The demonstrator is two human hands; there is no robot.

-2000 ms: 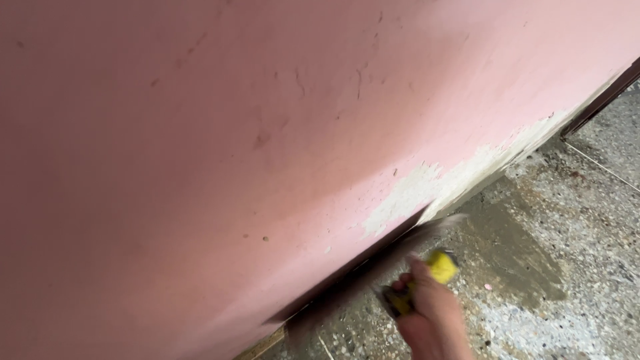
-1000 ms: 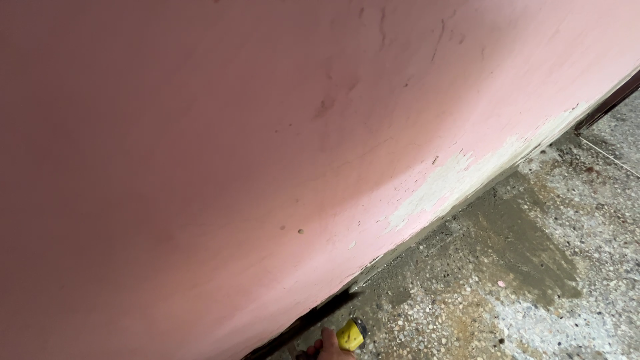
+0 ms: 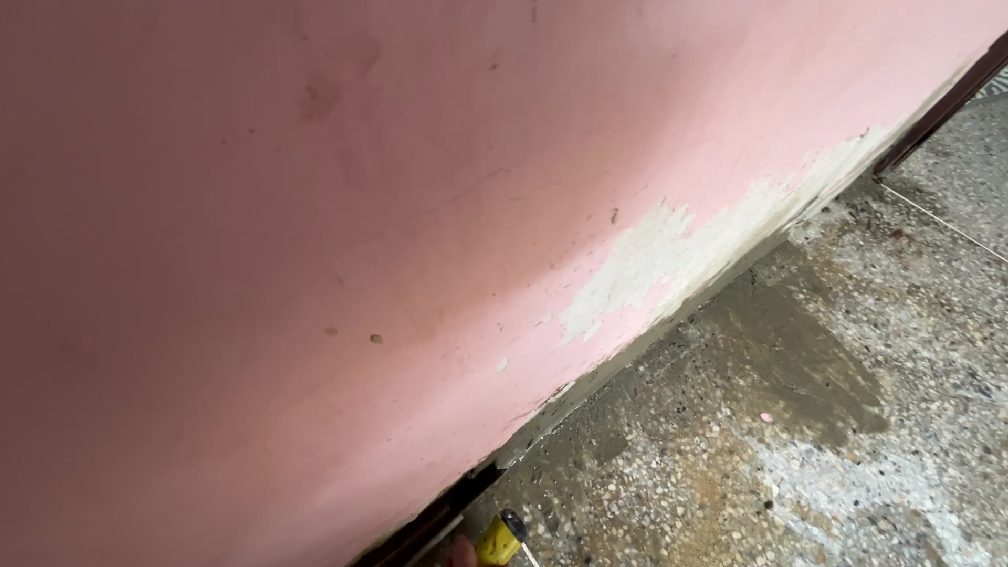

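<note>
At the bottom edge of the head view, part of my right hand (image 3: 463, 551) shows, closed on a tool with a yellow and black handle (image 3: 499, 542). A thin pale edge beside the fingers may be its blade; the rest is cut off by the frame. The tool is at the foot of a pink wall (image 3: 276, 236), next to a dark gap (image 3: 449, 512) along the base. Wet grey mortar (image 3: 795, 370) is smeared on the speckled floor. My left hand is out of view.
White patches of peeled paint (image 3: 638, 268) mark the lower wall. A dark brown door frame or trim (image 3: 945, 110) stands at the upper right. The terrazzo floor (image 3: 929, 346) has a thin pale dividing line (image 3: 945, 223) and whitish stains.
My right hand with the yellow-handled tool has moved down and left along the wall's base, and less of it shows than two seconds ago.
</note>
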